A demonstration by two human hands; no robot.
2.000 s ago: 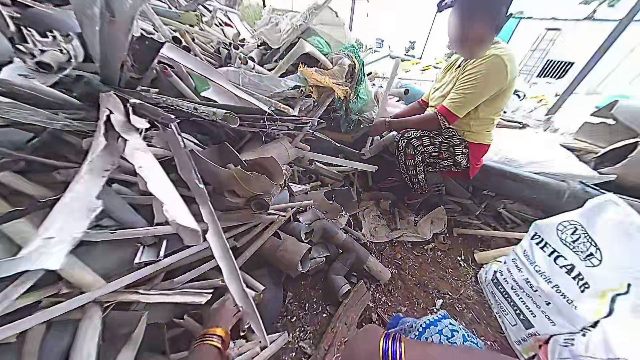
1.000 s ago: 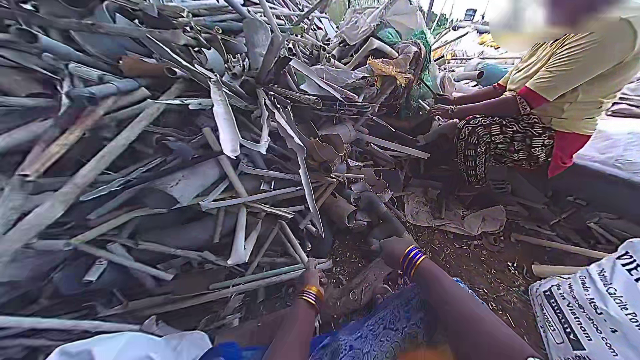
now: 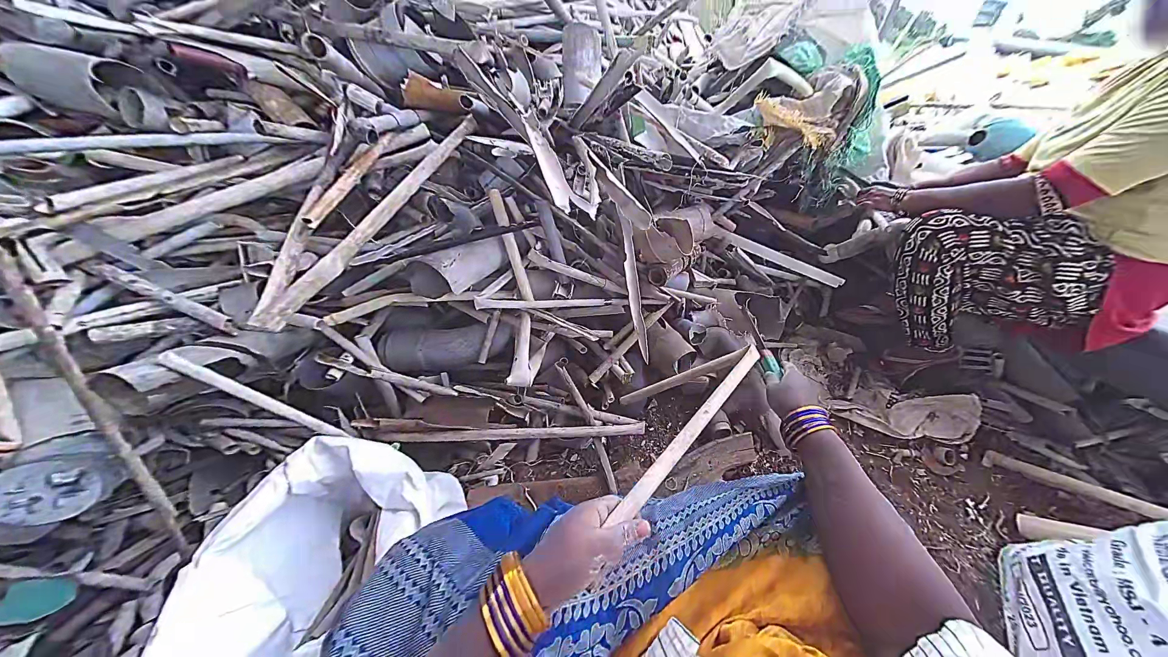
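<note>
My left hand [image 3: 589, 546], with yellow and purple bangles, grips the lower end of a pale, narrow length of plastic pipe [image 3: 684, 438]. The pipe slants up to the right over my blue patterned cloth. My right hand [image 3: 792, 392] is closed on a green handle [image 3: 772, 366] near the pipe's far end. A dark, thin part seems to rise from that handle, but I cannot tell what tool it is. Beyond both hands lies the heap of scrap pipes [image 3: 438, 265], many of them split or broken.
An open white sack [image 3: 265, 538] with pieces inside stands at my left. A printed bag [image 3: 1086, 584] lies at the lower right. Another person [image 3: 1004, 265] sits at the right with hands at the heap. Loose pipes [image 3: 1077, 484] lie on the brown soil.
My left hand has come back from the heap's edge and now holds the pale pipe over my lap. The view has shifted, showing more of the white sack.
</note>
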